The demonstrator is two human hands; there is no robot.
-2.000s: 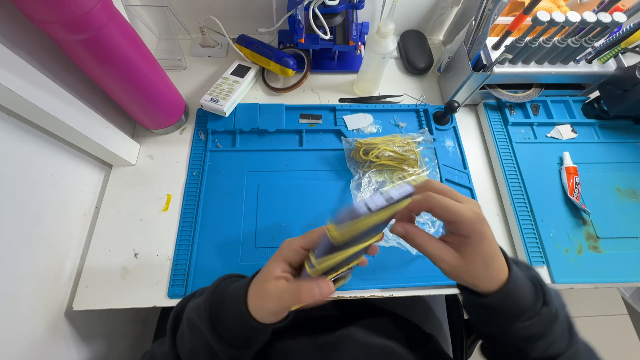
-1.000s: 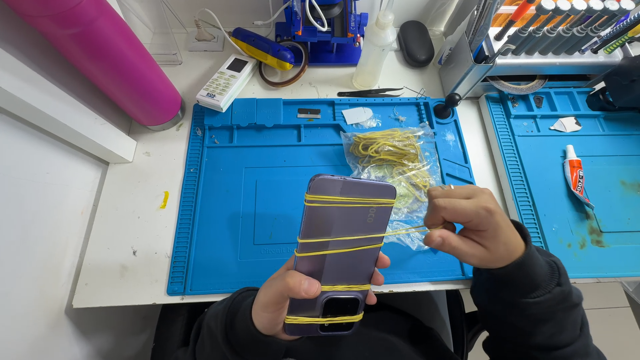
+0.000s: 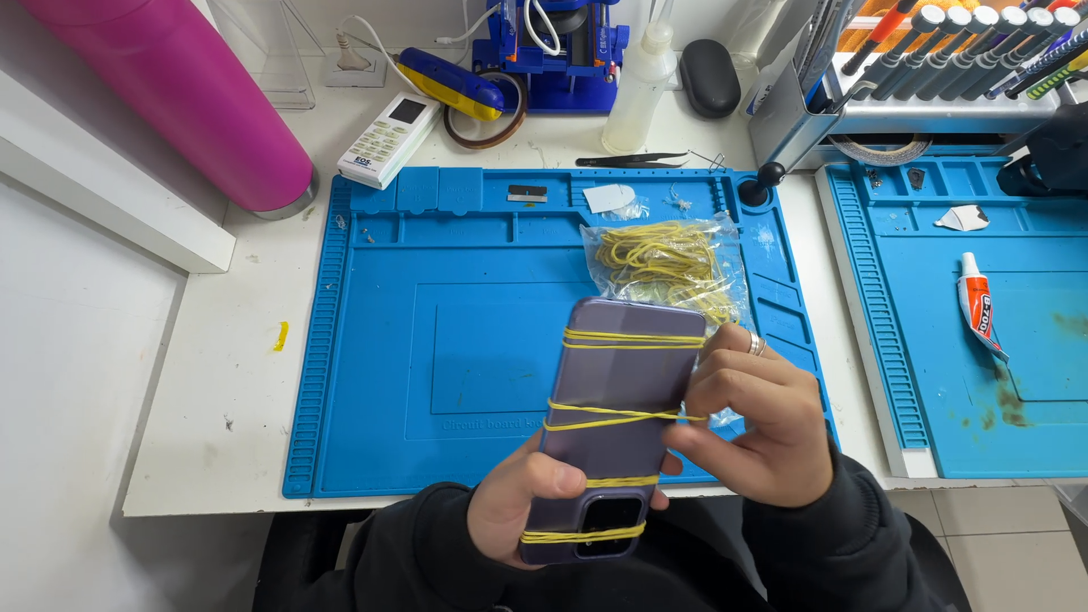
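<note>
My left hand point(image 3: 531, 497) grips the lower part of a purple smartphone point(image 3: 625, 374), its back and camera block facing up. Yellow rubber bands point(image 3: 633, 340) circle the phone near its top, around its middle and at its lower end. At the right edge, my right hand point(image 3: 752, 416) pinches the middle rubber band point(image 3: 595, 415) between thumb and fingers, drawing it to a point. Behind the phone lies a clear plastic bag point(image 3: 735, 255) of yellow rubber bands on the blue silicone repair mat point(image 3: 493, 340).
Along the back stand a white remote-like device point(image 3: 391, 140), a tape roll point(image 3: 484, 127), black tweezers point(image 3: 633, 160), a plastic bottle point(image 3: 642, 93) and a blue fixture point(image 3: 552, 85). A pink cylinder point(image 3: 187, 102) stands left. An adhesive tube point(image 3: 979, 302) lies on the right mat.
Two seconds ago the phone was tilted and blurred; its back now faces up. Since one second ago, my right hand has come closer to the phone's edge, and the stretched band between them is shorter.
</note>
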